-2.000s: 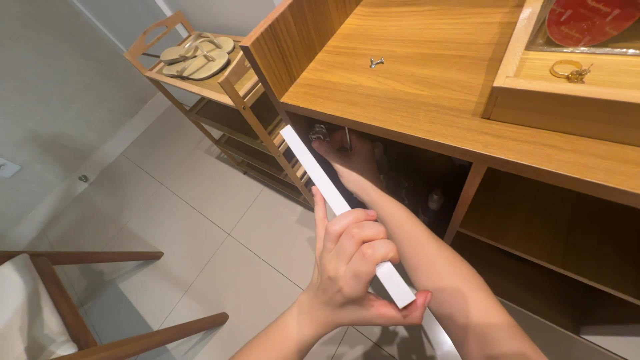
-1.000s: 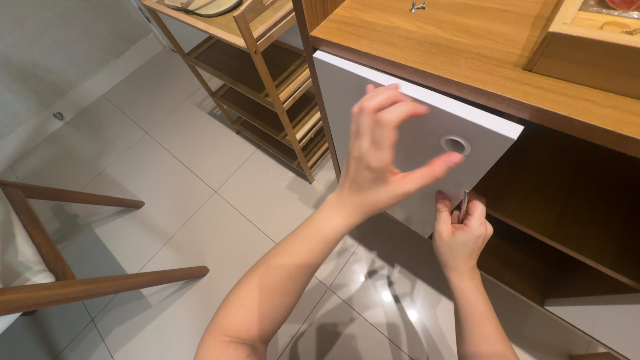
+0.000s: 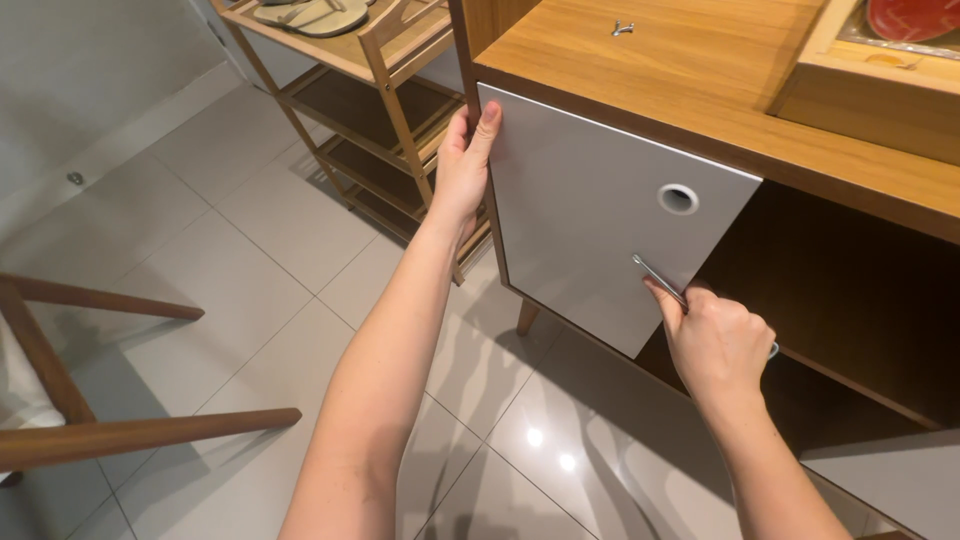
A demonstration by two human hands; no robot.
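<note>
A white cabinet door (image 3: 577, 202) with a round finger hole stands across the left opening of a wooden cabinet (image 3: 645, 90). My left hand (image 3: 463, 169) is at the door's upper left edge, its thumb on the front corner and its fingers around the cabinet's side. With my right hand (image 3: 712, 337) I grip a thin metal hand tool (image 3: 660, 281), and that hand is at the door's right edge. The tool's tip points up and left in front of the door; its other end shows beyond my fist. Small metal hardware (image 3: 622, 28) lies on the cabinet top.
Left of the cabinet stands a slatted wooden rack (image 3: 390, 90) with sandals (image 3: 319, 15) on top. Legs of a wooden chair (image 3: 150, 435) reach in from the left. A wooden tray (image 3: 877, 97) holding a red item sits on the cabinet. Another white panel (image 3: 892, 480) is at lower right.
The door, edge-on and swung out two seconds ago, now lies across the opening. My left hand has moved from in front of the door to its left edge. The metal tool now shows clearly in my right hand.
</note>
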